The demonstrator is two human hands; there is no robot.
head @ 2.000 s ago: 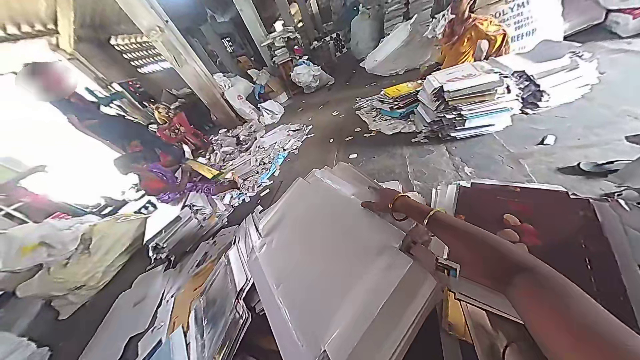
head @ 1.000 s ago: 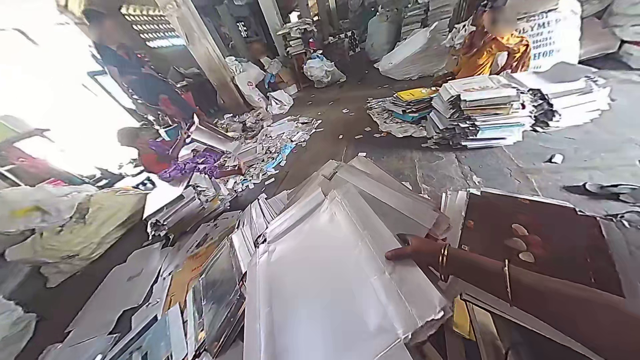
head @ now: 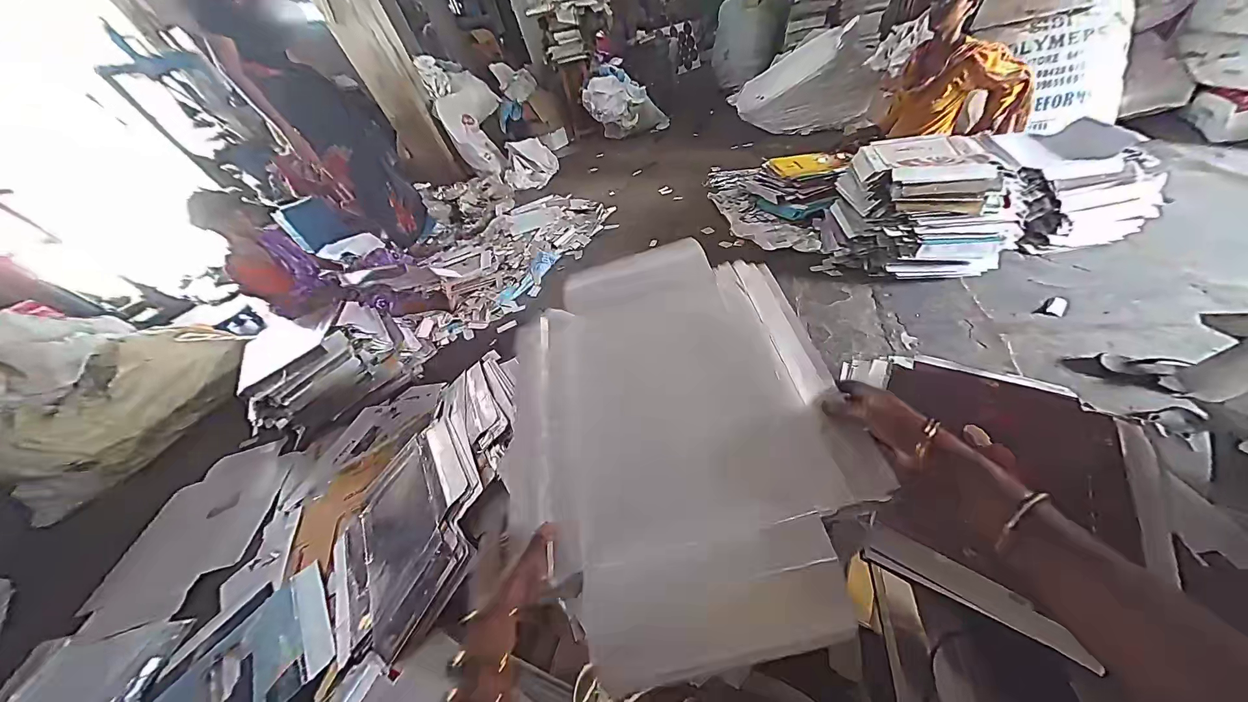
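A stack of pale paper or card sheets (head: pixel 682 429) fills the middle of the view, its sheets unevenly fanned. My right hand (head: pixel 873 419) grips the right edge of the stack, bangles on its wrist. At the lower left edge of the same stack is my left hand (head: pixel 517 595), blurred; its fingers are partly hidden, so its grip is unclear. Beyond my right wrist lies a dark red printed cover or board (head: pixel 1024 448). Left of the stack, a leaning row of flattened folders or covers (head: pixel 409 526) stands close by.
Sorted paper piles (head: pixel 916 205) stand at the upper right, a seated person (head: pixel 955 78) behind them. Scattered paper scraps (head: pixel 517 253) cover the floor at the left near another person (head: pixel 263 253). A filled sack (head: pixel 107 400) lies at far left; a wooden post (head: pixel 390 88) rises behind.
My left hand has come into view at the stack's lower left. My right hand has shifted from the top of the sheets to their right edge.
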